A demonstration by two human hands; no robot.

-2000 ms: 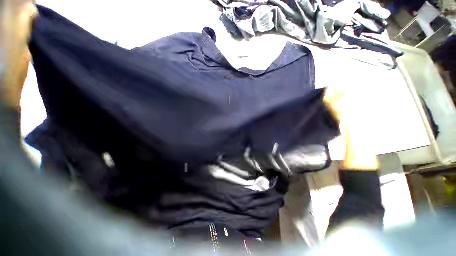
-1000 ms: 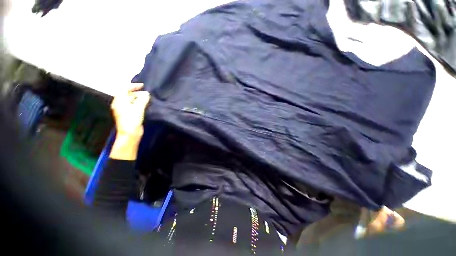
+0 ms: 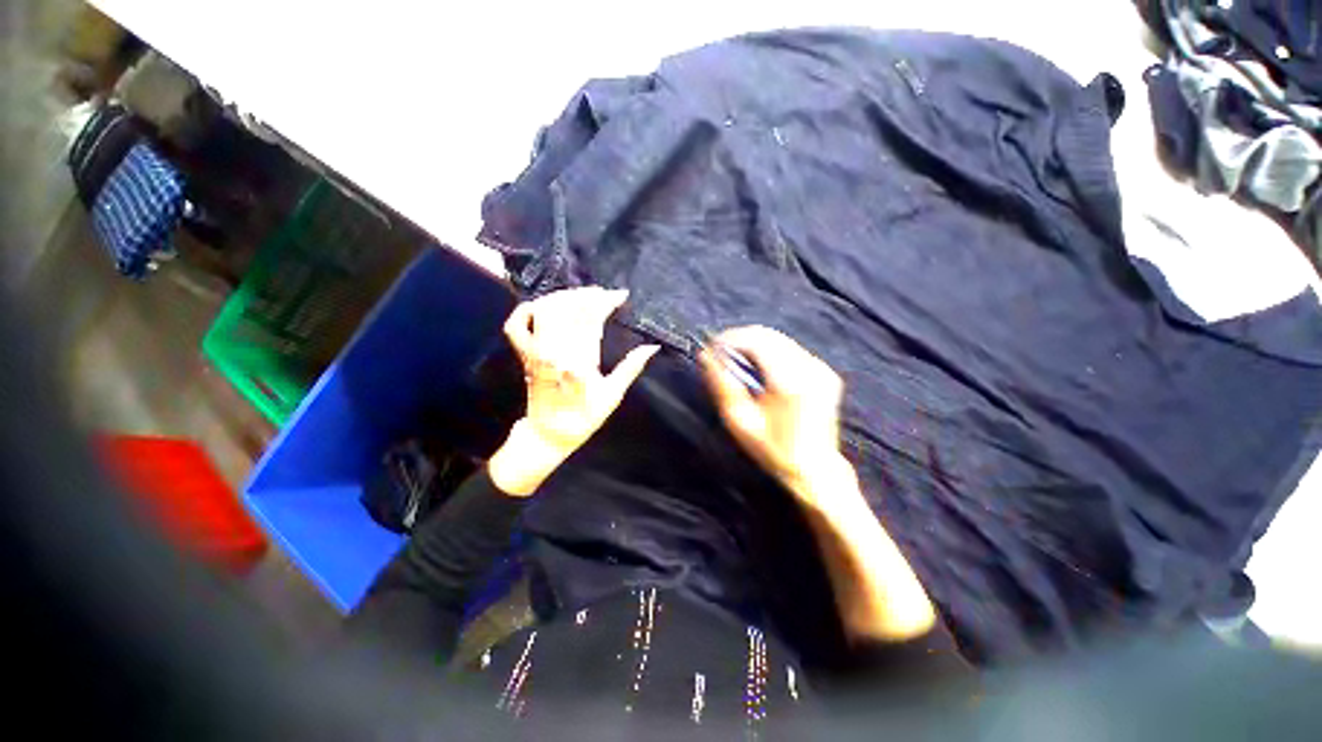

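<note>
A large dark navy garment [image 3: 899, 276] lies spread over the white table and down over the lap. My left hand [image 3: 568, 374] is at its near left edge, thumb and fingers spread apart along a stitched seam. My right hand [image 3: 779, 403] is just right of it, closed around thread snips [image 3: 742, 368], which show only as a small bluish-grey part at the fingers. The snips' tips are near the seam between my hands; whether they touch the cloth cannot be told.
A blue crate [image 3: 326, 507] with dark cloth inside stands left of the lap. A green crate [image 3: 239, 348], a red container [image 3: 181, 500] and blue checked cloth [image 3: 138, 210] lie beyond it. Dark and grey garments [image 3: 1254, 123] are piled on the table [image 3: 421, 87] at far right.
My right hand has come from the lower right to the seam beside my left hand. The garment lies flatter, and the view has shifted left, showing more of the crates.
</note>
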